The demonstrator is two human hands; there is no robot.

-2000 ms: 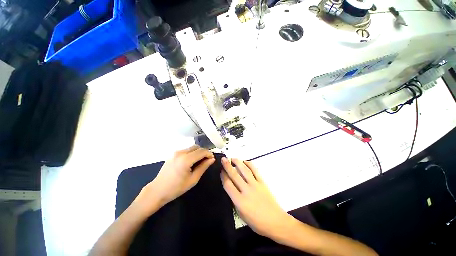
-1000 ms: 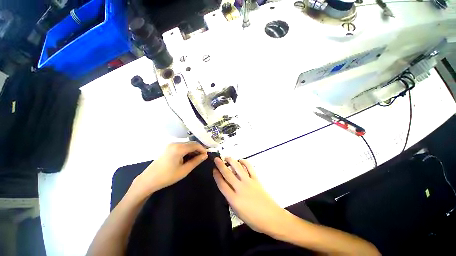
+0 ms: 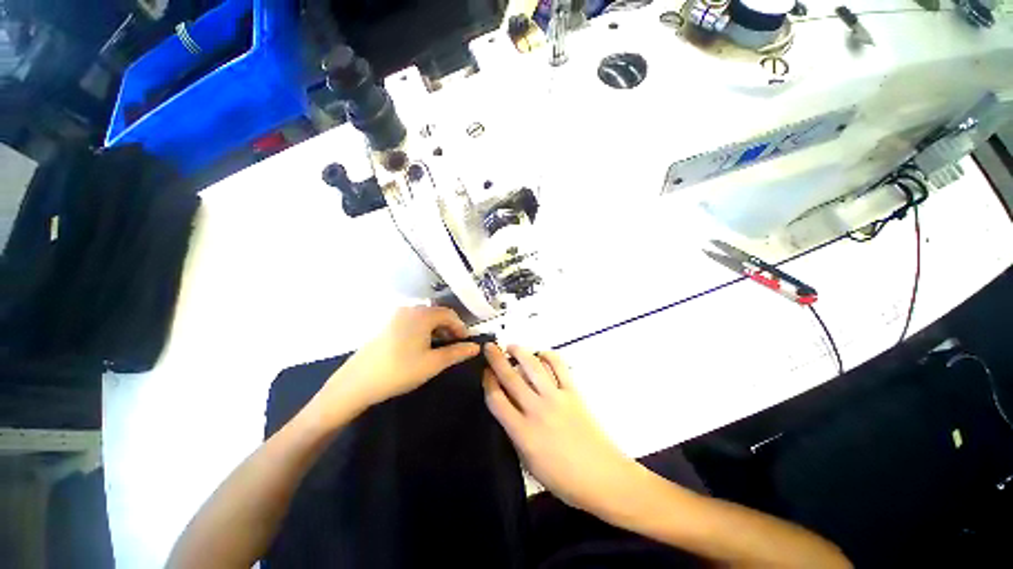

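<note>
A black fabric panel (image 3: 405, 467) with a rounded corner lies on the white table and hangs toward me. My left hand (image 3: 405, 356) pinches a dark strip at the panel's top edge between thumb and fingers, just below the presser foot area (image 3: 494, 322). My right hand (image 3: 555, 428) lies with its fingertips on the panel's edge beside the left fingertips, touching or nearly so. The needle itself is too small and hidden to make out.
The white sewing machine (image 3: 600, 167) stands ahead. Snips with red handles (image 3: 766, 276) lie right of the needle area. A stack of black panels (image 3: 94, 267) is at left, a blue crate (image 3: 206, 95) behind. Black pieces with a pale tag (image 3: 889, 445) are at lower right.
My left fingers have lifted slightly and now pinch a visible dark strip at the edge. The right hand stays nearly in place. The whole view has shifted a little.
</note>
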